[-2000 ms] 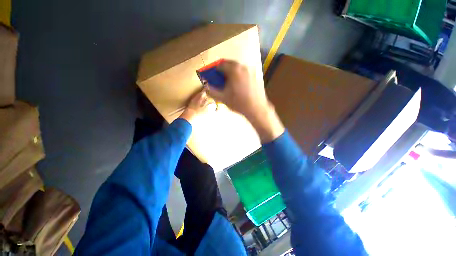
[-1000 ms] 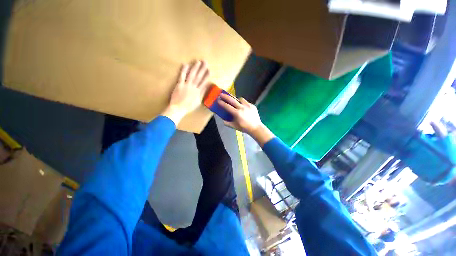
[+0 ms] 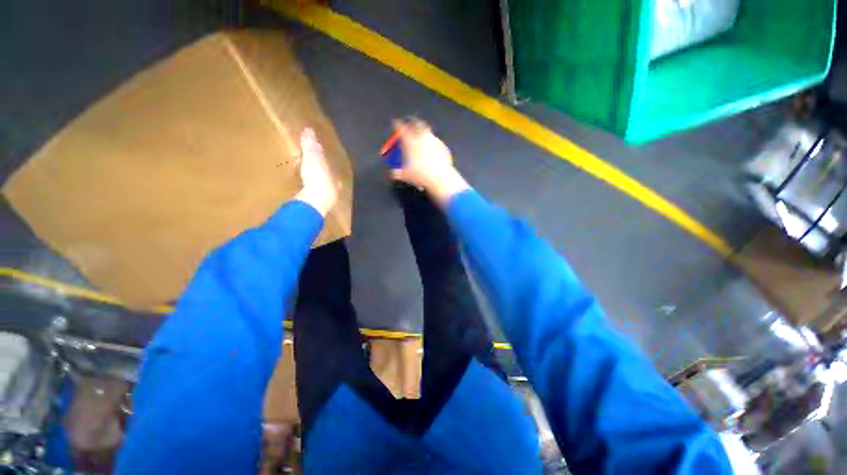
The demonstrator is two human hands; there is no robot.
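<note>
A closed brown shipping carton (image 3: 176, 158) stands tilted in view at the left. My left hand (image 3: 318, 174) lies flat against its right side near the edge, with the fingers extended and nothing gripped. My right hand (image 3: 425, 158) holds the blue and orange-red tape dispenser (image 3: 394, 152) to the right of the carton, apart from it. The dispenser is mostly hidden by my fingers and a little blurred.
A green tote (image 3: 641, 102) with a white bagged bundle (image 3: 687, 23) stands at the upper right. A yellow floor line (image 3: 520, 122) runs diagonally across the dark grey floor. Brown cardboard (image 3: 789, 269) lies at the right edge. My legs are below my hands.
The view has turned, and the carton shows its edge and side. The tape dispenser has moved away from the carton in my right hand. My left hand has shifted to the carton's side.
</note>
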